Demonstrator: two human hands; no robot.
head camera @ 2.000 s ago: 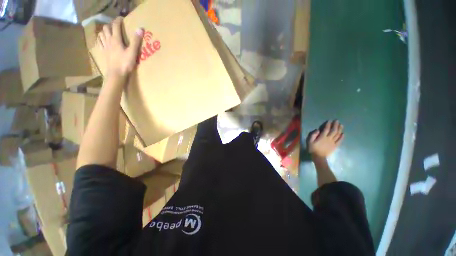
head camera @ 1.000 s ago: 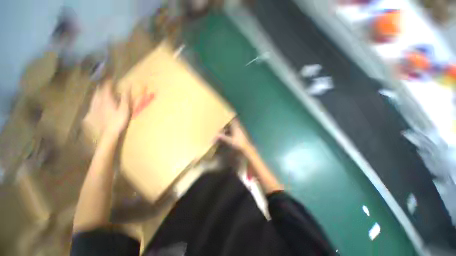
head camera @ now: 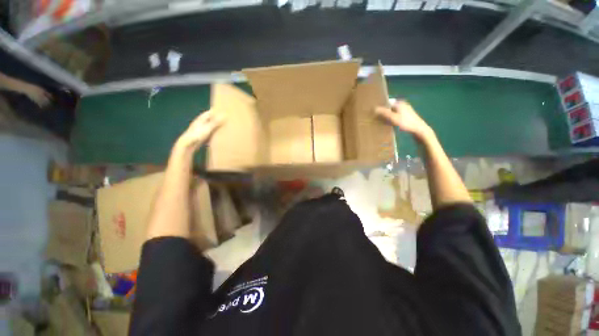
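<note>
An open, empty shipping carton [head camera: 305, 138] is in front of me at the green bench [head camera: 466, 125], its inside facing up and its bottom seam visible. My left hand [head camera: 200, 130] grips the left carton flap [head camera: 234, 131]. My right hand [head camera: 402, 118] grips the right flap [head camera: 370, 118], fingers over its outer side. The far flap [head camera: 302, 82] stands out towards the conveyor. The near flap is not clearly seen.
A dark conveyor [head camera: 263, 41] with white slips runs behind the bench. White product boxes [head camera: 578, 108] sit at far right. A blue stool [head camera: 535, 224] and another person's dark sleeve [head camera: 552, 182] are at right. Brown cartons [head camera: 154, 216] stand at lower left.
The view has turned to face the bench. The carton has moved from the left side to the bench, its open side now up, with each hand on a flap.
</note>
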